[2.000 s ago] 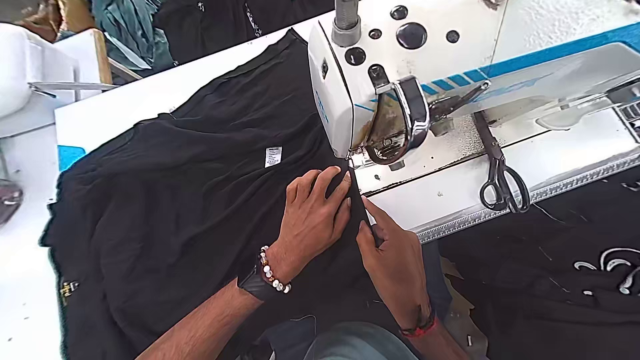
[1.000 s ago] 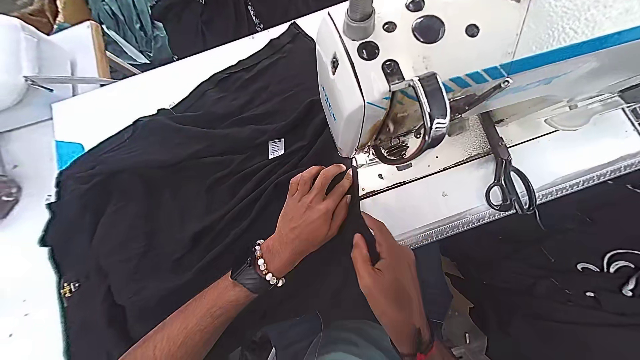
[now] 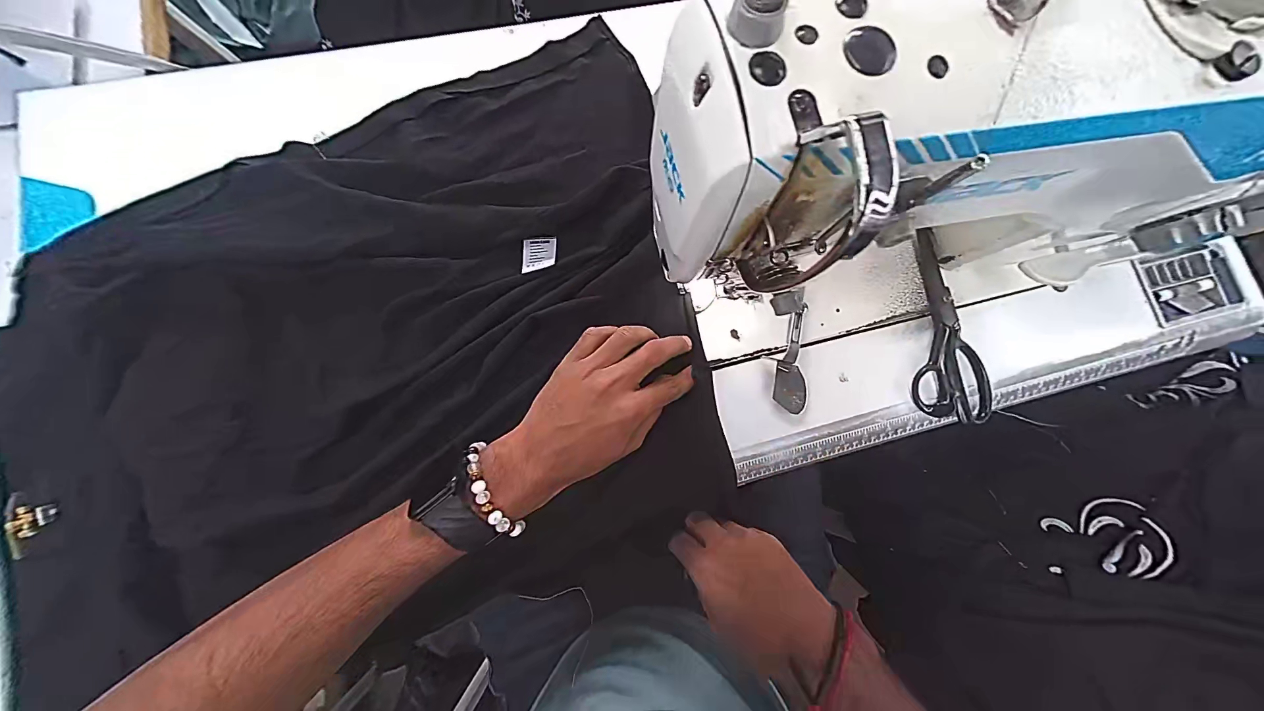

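Note:
Black fabric (image 3: 296, 326) with a small white label (image 3: 539, 255) lies spread over the sewing table, its right edge at the needle area of a white and blue Jack sewing machine (image 3: 706, 138). My left hand (image 3: 602, 395) rests on the cloth just below the needle area, fingers bent and somewhat apart near the edge. Lower down, my right hand (image 3: 755, 583) is at the fabric's lower right edge; its fingertips are partly hidden, so its hold is unclear.
Black-handled scissors (image 3: 950, 365) lie on the machine bed, handles over the ruler strip (image 3: 839, 442) at the front edge. A small metal attachment (image 3: 790, 370) sits left of them. Dark fabric with white embroidery (image 3: 1126, 538) is at the lower right.
My right hand has moved down, away from the needle area. My left hand has also come down the cloth and lies farther from the needle. The view has shifted somewhat.

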